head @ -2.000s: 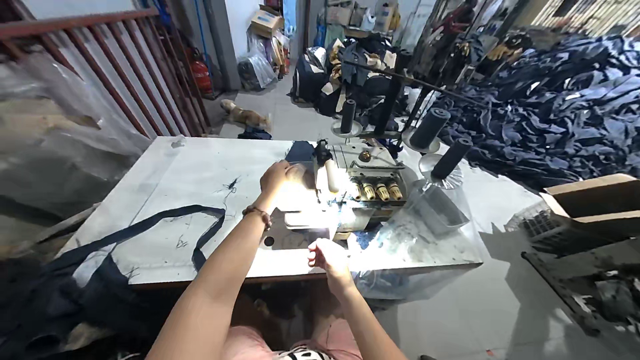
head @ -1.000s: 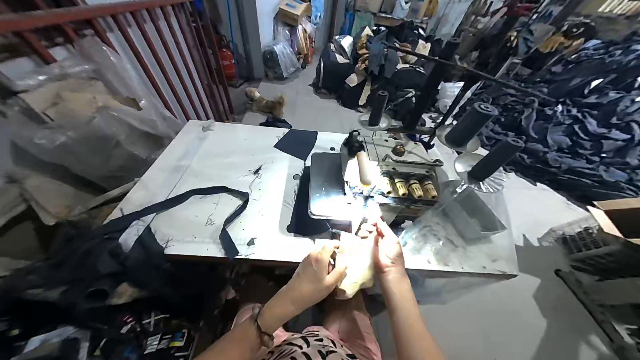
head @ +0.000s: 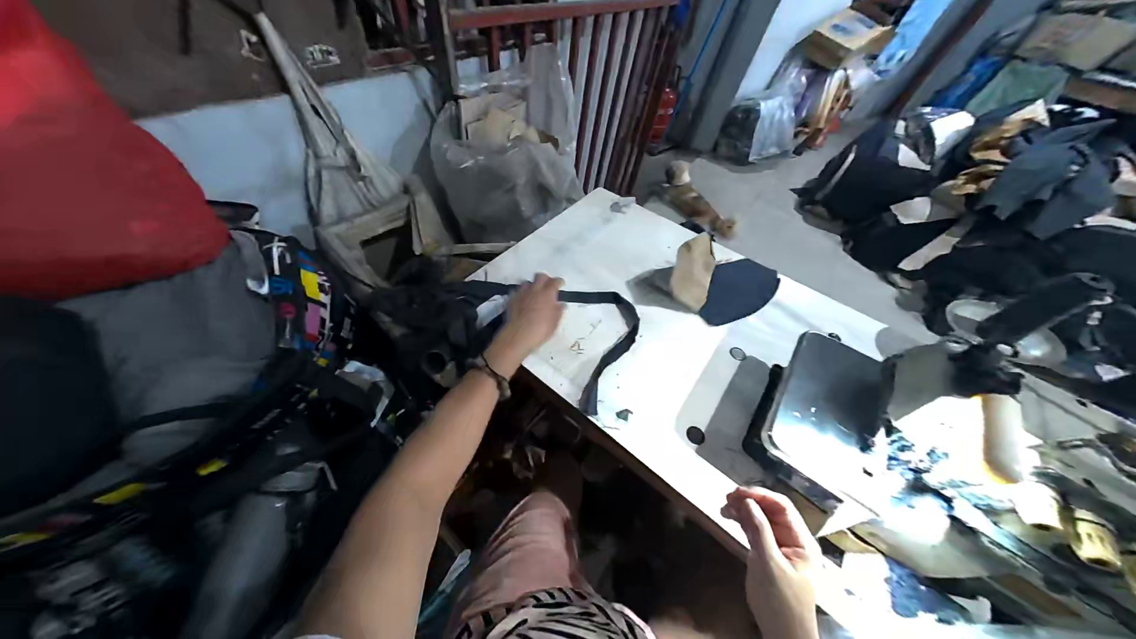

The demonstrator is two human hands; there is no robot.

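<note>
My left hand [head: 534, 311] reaches over the far left edge of the white table [head: 657, 355], at the dark fabric strip [head: 621, 333]; whether its fingers hold the strip is blurred. Beside the table's front edge my right hand [head: 777, 528] is raised, fingers curled together, with nothing visible in it. To its right stands the sewing machine [head: 834, 395], its work area brightly lit. A dark blue fabric piece [head: 744, 291] with a tan piece [head: 693, 272] against it lies on the far part of the table.
Dark fabric and bags [head: 426, 311] are heaped at the left, below a red bundle [head: 98, 160]. A small dog [head: 697, 200] lies on the floor behind the table. Fabric piles [head: 958, 195] stand at the back right, and a red railing [head: 612, 98] beyond the table.
My left hand has moved away from the machine to the table's left edge. The tan piece that was between my hands is now on the far part of the table. The view has turned left.
</note>
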